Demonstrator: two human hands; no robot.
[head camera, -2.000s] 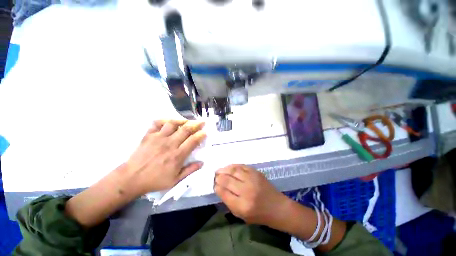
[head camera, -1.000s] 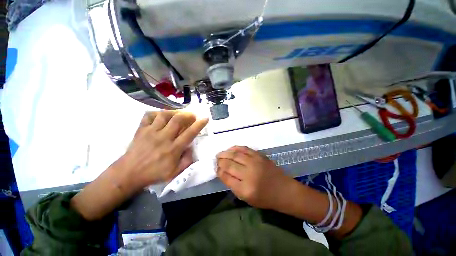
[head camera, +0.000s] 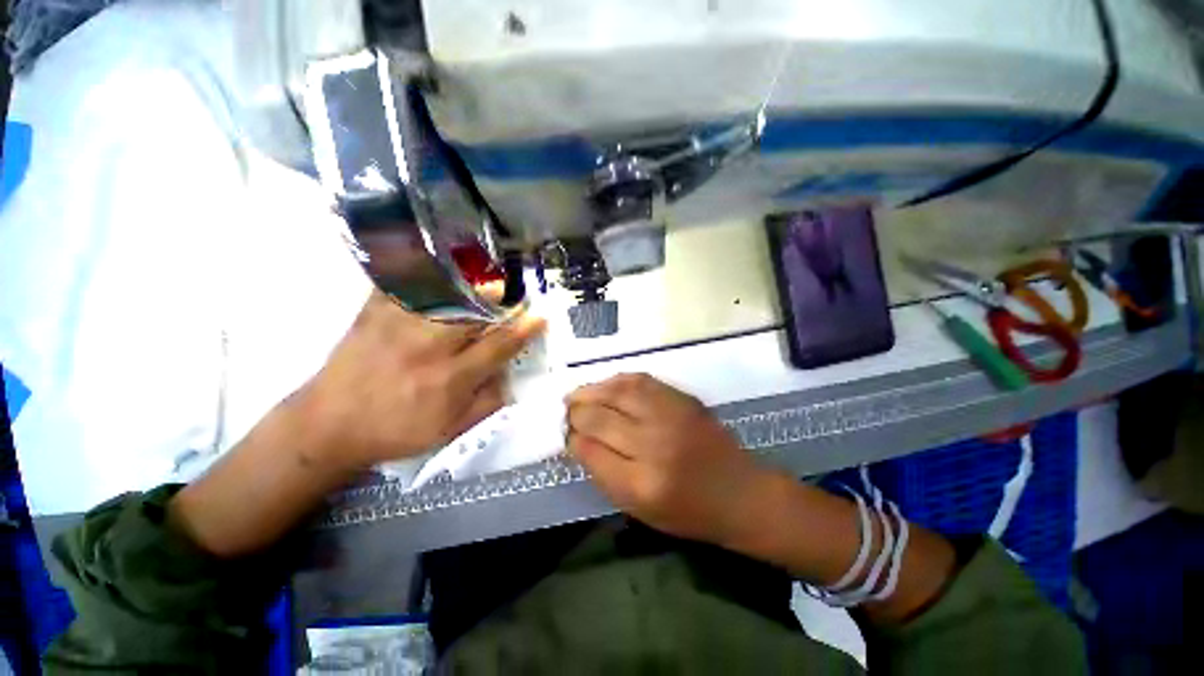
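Observation:
A white eyelet garment piece (head camera: 473, 446) with small holes lies at the table's front edge, below the needle area of the white sewing machine (head camera: 845, 86). My left hand (head camera: 416, 376) lies flat with spread fingers on the fabric, its fingertips beside the presser foot and partly hidden by the shiny metal guard (head camera: 383, 198). My right hand (head camera: 654, 456) pinches the right edge of the piece with bent fingers. A red part (head camera: 473, 262) shows behind the guard. The needle tip is hidden.
A smartphone (head camera: 832, 285) lies right of the needle area. Right of it are scissors (head camera: 1036, 321) with red and orange handles and a green-handled tool (head camera: 984, 349). A printed ruler strip (head camera: 845, 417) runs along the front edge. A blue crate (head camera: 931, 495) stands below, with a white strip on it.
The view shifts with the head. My left fingertips are now partly behind the guard. The piece's free end lies a little flatter, and the ruler marks show below it. My right hand keeps its pinch.

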